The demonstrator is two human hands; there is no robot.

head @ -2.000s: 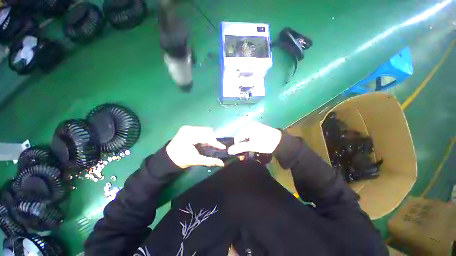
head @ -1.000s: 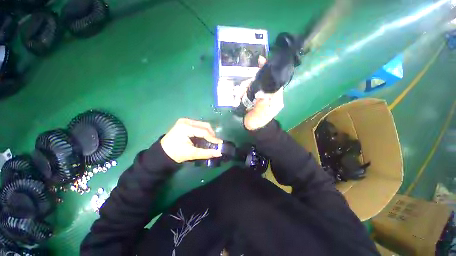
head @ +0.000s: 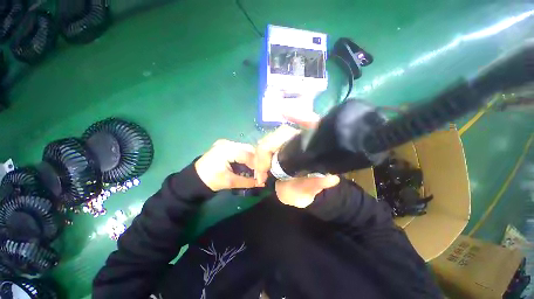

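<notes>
My left hand (head: 227, 166) holds a small black part (head: 242, 170) near my body, mostly hidden by the fingers. My right hand (head: 298, 185) grips the thick black electric screwdriver (head: 328, 140) around its lower end, close beside the left hand. The screwdriver lies slanted, its tip end towards the black part; the tip itself is hidden by the fingers. Its ribbed cord (head: 427, 117) runs off to the upper right. The blue-and-white screw feeder (head: 290, 105) stands ahead of my hands.
Black ribbed fan heads (head: 119, 150) lie at left beside a loose pile of shiny screws (head: 96, 204); more lie at upper left. A black curved part (head: 351, 57) lies right of the feeder. An open carton (head: 448, 193) of black parts and a closed carton (head: 477, 266) are at right.
My right hand has brought the screwdriver back from the feeder to the black part in my left hand. The screwdriver body now covers part of the open carton, and the black part beside the feeder shows again.
</notes>
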